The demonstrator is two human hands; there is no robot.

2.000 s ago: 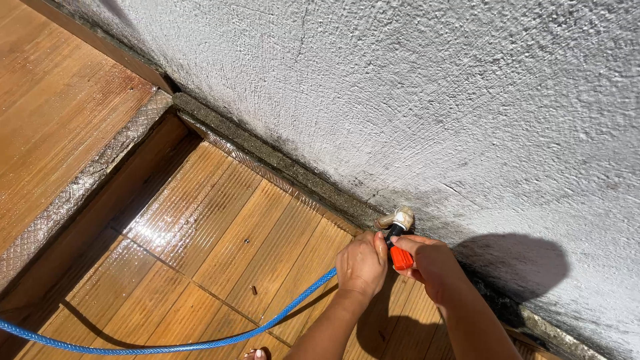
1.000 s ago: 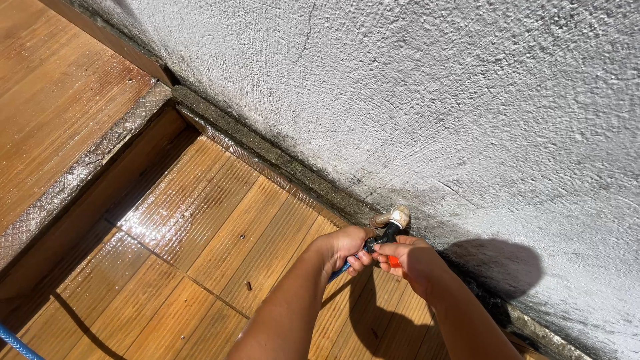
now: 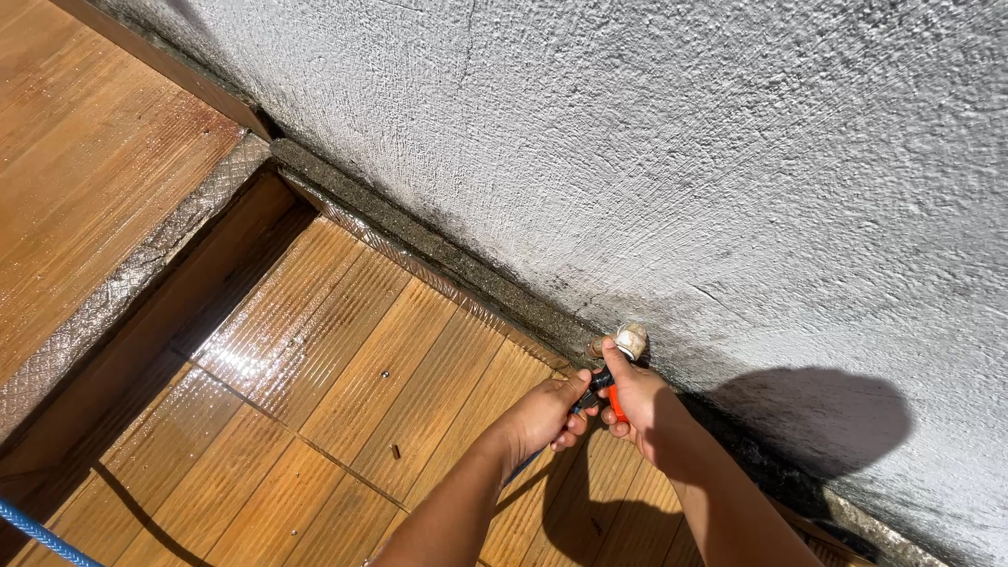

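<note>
Low on the wall, a white and tan pipe fitting (image 3: 630, 340) sticks out, joined to a black tap or connector (image 3: 602, 379). My left hand (image 3: 549, 413) grips the black connector piece at the end of a blue braided hose (image 3: 47, 537); the hose passes mostly hidden under my left forearm and shows again at the lower left. My right hand (image 3: 639, 398) is closed around the black body beside the wall fitting, with its thumb on top near the white part. A red-orange part (image 3: 617, 403) shows between its thumb and fingers.
The rough white wall (image 3: 551, 157) rises behind a narrow concrete ledge (image 3: 441, 244). Wet wood-look tiles (image 3: 378, 346) cover the floor. A raised step with a worn edge (image 3: 134, 283) lies to the left. A small brown bit (image 3: 395, 451) rests on the tiles.
My right hand has shifted up the black body toward the wall fitting. The hose, earlier a long curve across the lower floor, now shows mainly at the lower left corner.
</note>
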